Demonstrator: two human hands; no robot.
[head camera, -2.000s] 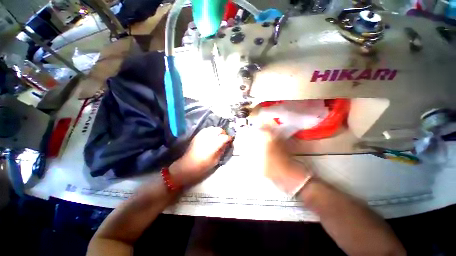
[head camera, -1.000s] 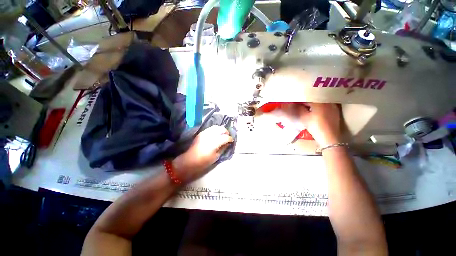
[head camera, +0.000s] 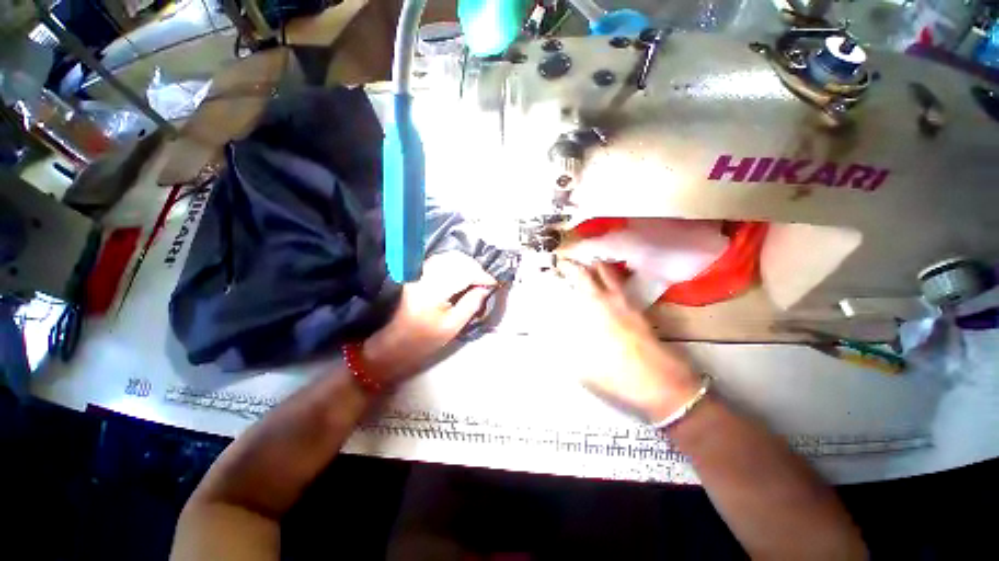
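A dark navy garment piece (head camera: 290, 236) lies bunched left of the needle area. My left hand (head camera: 444, 301) holds its edge, fingers bent, just left of the presser foot (head camera: 544, 236). My right hand (head camera: 613, 329) is right of the presser foot, fingertips close to it in the bright light; glare hides whether they hold anything. A red plastic bag with white contents (head camera: 718, 268) lies under the arm of the cream sewing machine (head camera: 657, 121).
The blue lamp (head camera: 403, 192) hangs over the garment, close to my left hand. Snips with yellow-green handles (head camera: 871, 353) lie at the right. A red flat item (head camera: 113, 268) and dark-handled scissors (head camera: 68, 329) lie at the left end. A ruler scale (head camera: 526, 436) runs along the front edge.
My right hand has come back from the red bag under the machine arm to the presser foot. My left hand stays on the garment edge. The camera view has shifted slightly.
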